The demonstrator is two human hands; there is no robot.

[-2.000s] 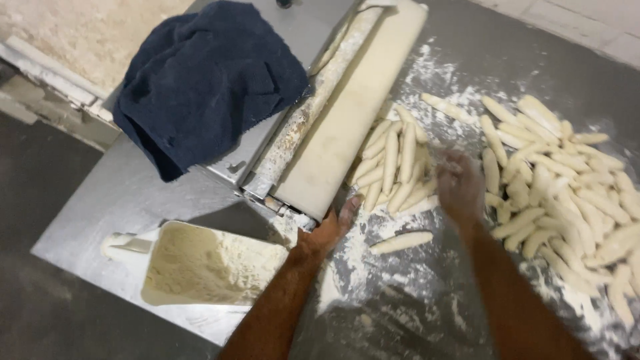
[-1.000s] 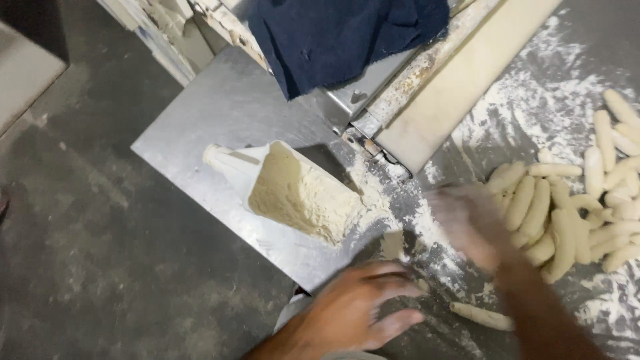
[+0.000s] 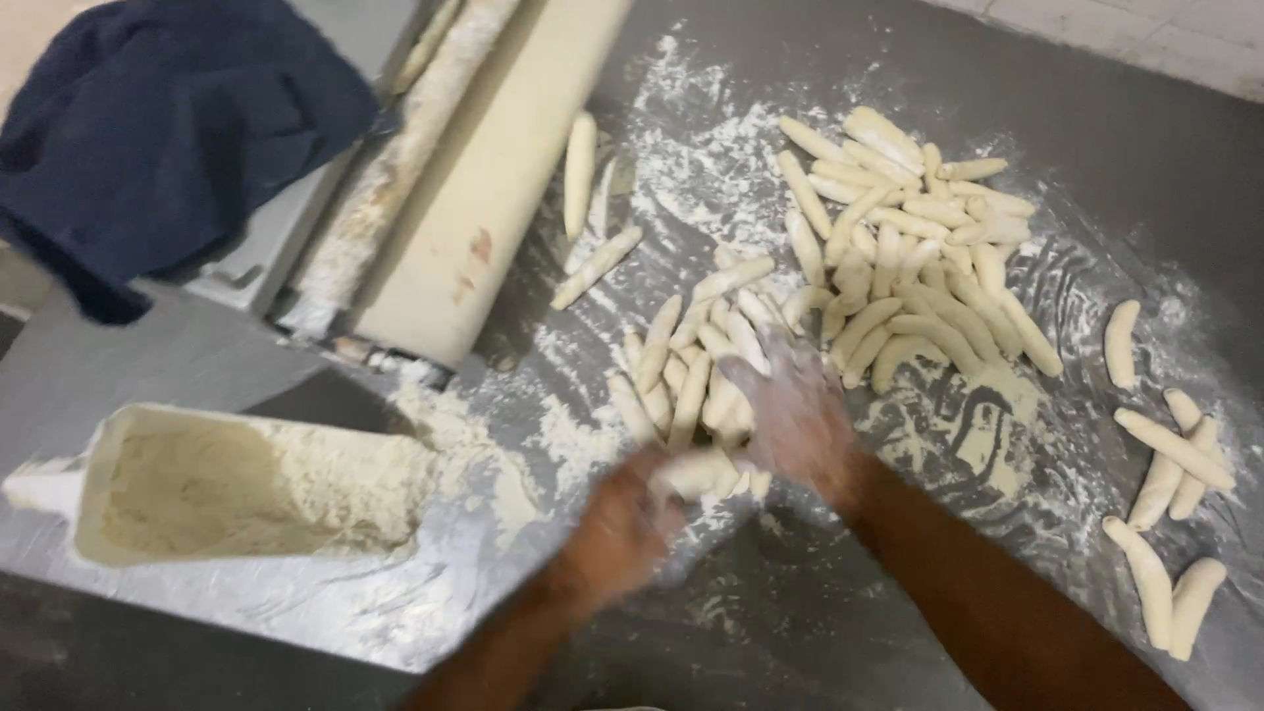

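My left hand point(image 3: 627, 518) is at the near edge of a small pile of dough sticks point(image 3: 691, 380), its fingers blurred around a short dough piece point(image 3: 694, 474). On the pile's right side rests my flour-dusted right hand point(image 3: 798, 410), palm down with fingers spread over the sticks; whether it grips any cannot be told. Beyond it lies a larger heap of floured dough sticks point(image 3: 918, 227). Two single dough sticks point(image 3: 581, 176) lie beside the machine's pale belt. Loose flour point(image 3: 691, 128) is scattered around the piles.
A dough-rolling machine with a pale belt point(image 3: 494, 188) and floury roller point(image 3: 395, 168) stands at upper left, a dark blue cloth point(image 3: 178, 138) on it. A plastic scoop of flour point(image 3: 247, 484) lies near the left table edge. Several dough sticks point(image 3: 1165, 454) lie at far right.
The view has swung right since one second ago. My left hand, which was near the scoop with nothing in it, is now at the small dough pile, and my right hand is on that pile.
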